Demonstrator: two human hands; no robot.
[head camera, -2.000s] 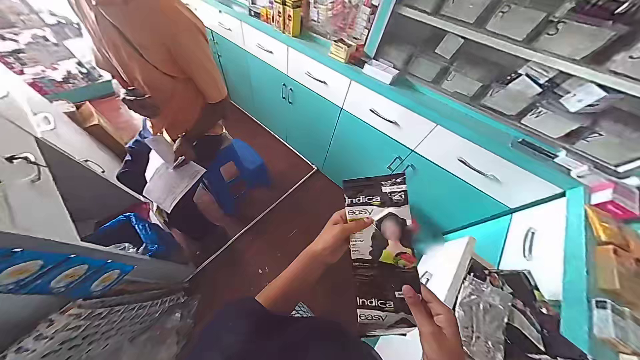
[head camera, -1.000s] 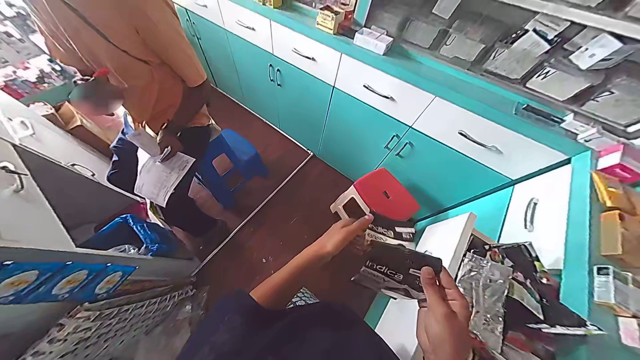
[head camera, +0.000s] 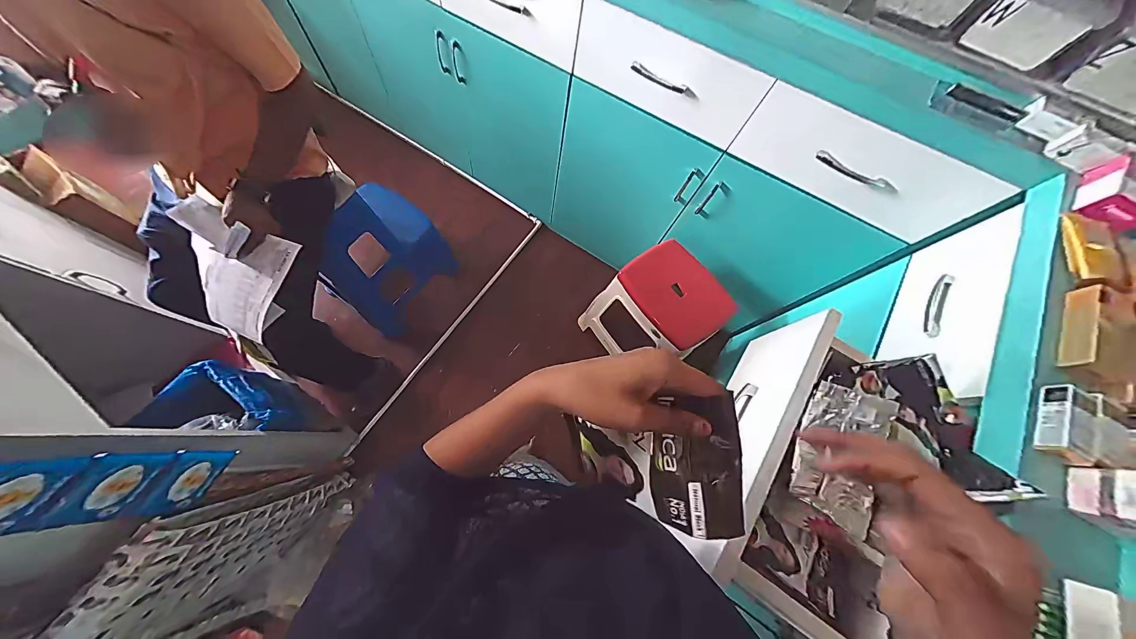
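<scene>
My left hand (head camera: 635, 395) grips a strip of black hair-dye sachets (head camera: 697, 470), which hangs folded between my body and the pulled-out drawer. Blurred, my right hand (head camera: 941, 524) is over the right part of that white-fronted drawer (head camera: 785, 382), its fingers apart and nothing seen in them. Below its fingertips lies a clear plastic packet (head camera: 839, 453). More dark printed sachets (head camera: 914, 390) fill the drawer around the packet.
A red-topped stool (head camera: 679, 293) stands by the teal cabinets (head camera: 506, 106). At the left, a person (head camera: 222, 98) holds papers (head camera: 240, 280) near a blue stool (head camera: 382, 248). Small boxes (head camera: 1096, 337) line the counter at right. A woven basket (head camera: 195, 550) is at lower left.
The sachet strip, earlier held in both hands, is now in my left hand only. My right hand has let go and moved right, over the drawer.
</scene>
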